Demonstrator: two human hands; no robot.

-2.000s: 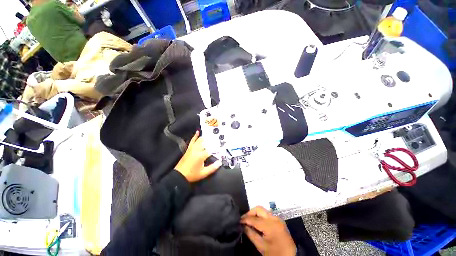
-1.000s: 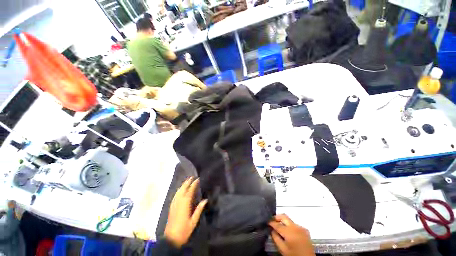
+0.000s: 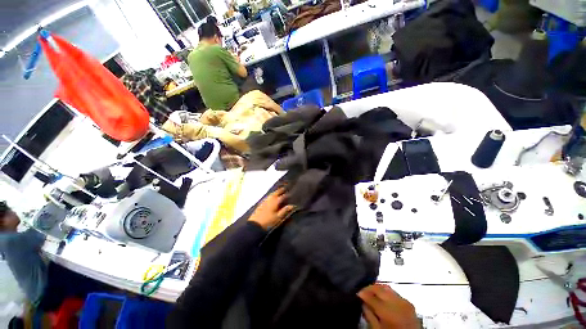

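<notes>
The dark part-sewn garment lies in a bulky heap left of the needle area and hangs toward me. My left hand rests on its left side, fingers on a fold of the cloth. My right hand pinches the garment's right edge near the bottom of the view, in front of the machine. The presser foot and needle area shows just right of the cloth. The white sewing machine has a dark strip with bright slivers draped over it. A dark curved cut piece lies flat to the right.
A grey vented motor housing and yellow-green snips are at left. A yellow tape strip crosses the table. A black thread cone stands behind the machine. Red scissors handles are cut off at right. A person sits behind.
The garment's upper part has bunched and folded over. My left hand has moved forward over the cloth. My right hand still holds the edge. The view has turned left.
</notes>
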